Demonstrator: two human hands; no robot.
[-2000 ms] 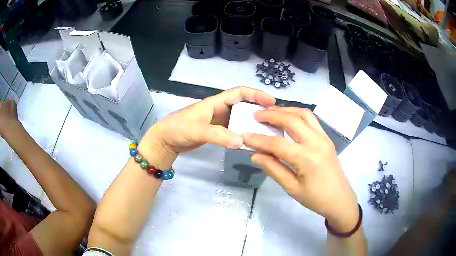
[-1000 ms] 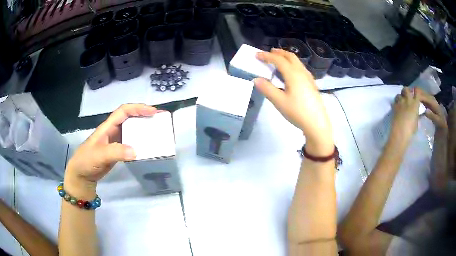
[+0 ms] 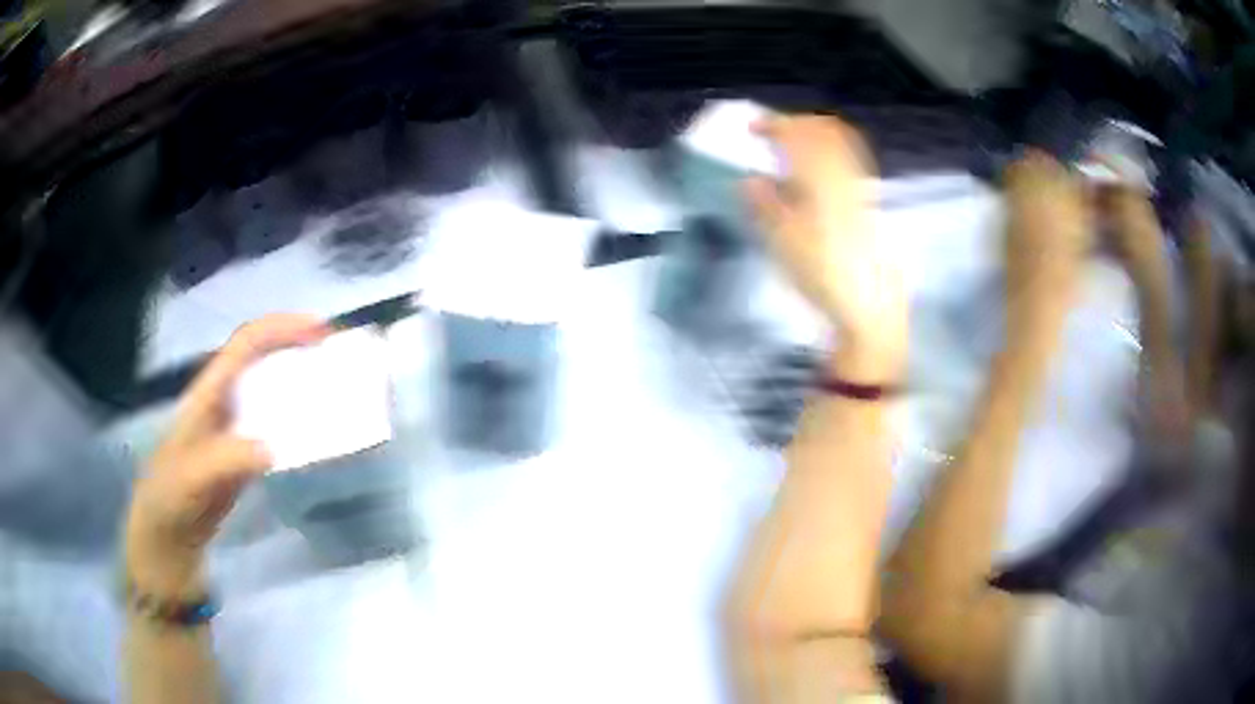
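Observation:
The view is blurred. My left hand (image 3: 207, 447) is around the upper left side of a closed carton with a flat white top (image 3: 315, 400), at the left. My right hand (image 3: 822, 227) holds the top of another carton (image 3: 705, 227) at the upper middle, with thumb and fingers at its white top. A third carton (image 3: 498, 378), white top and grey-blue front with a dark picture, stands between them, touched by neither hand. The carton bottoms are too blurred to tell if they touch the bench.
Dark housings (image 3: 262, 206) stand in rows at the back. A blurred pile of fittings (image 3: 374, 237) lies on white sheeting there; another dark pile (image 3: 782, 396) lies left of my right wrist. Another person's arms (image 3: 991, 399) reach in at the right. A blurred grey shape is at the left edge.
The view has turned, shifting the bench leftward. My right hand's carton now stands farther from the middle carton, to its right. My left hand is still at its carton.

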